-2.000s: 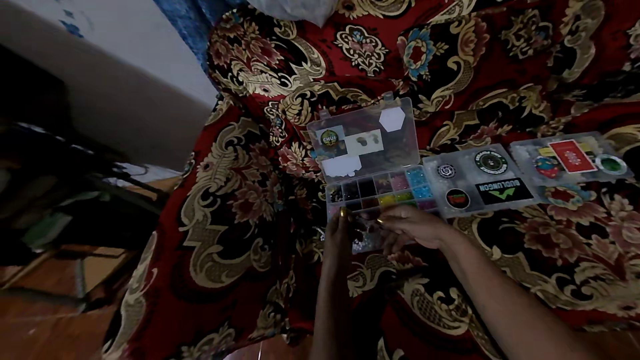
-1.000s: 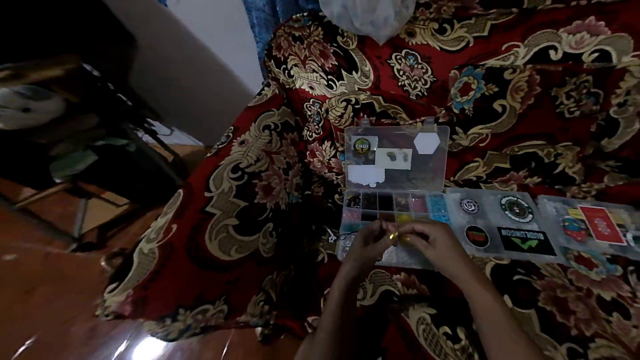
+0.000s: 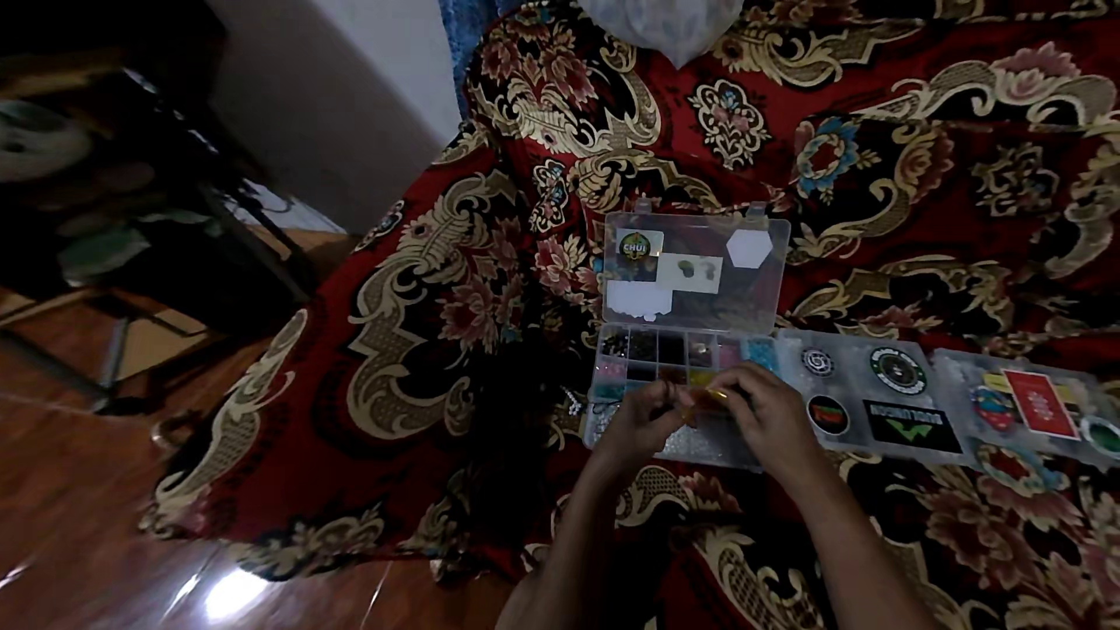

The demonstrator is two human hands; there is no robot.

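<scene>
A clear plastic compartment box (image 3: pixel 604 385) lies on the patterned cloth, its sections filled with small beads of several colours. Its transparent lid (image 3: pixel 748 289) stands raised behind it, with stickers on it. Over the front part of the box are both hands. My left hand (image 3: pixel 643 424) has thumb and fingertips pinched together, and my right hand (image 3: pixel 761 407) is close to its right in a similar pinch. Something small, yellow to orange, shows between the two sets of fingertips; its exact shape is too small to tell. The hands hide some front compartments.
Right of the bead box lies a closed plastic case (image 3: pixel 844 429) with round and rectangular stickers. Beyond it is another case (image 3: pixel 958 367) with a red card (image 3: pixel 1041 404) on top. A pale plastic bag (image 3: pixel 665 22) rests at the top. At left stands a dark metal-framed piece of furniture (image 3: pixel 114 350).
My hands, lower over the box and slightly apart two seconds ago, have come together at the fingertips. The view has shifted to the left.
</scene>
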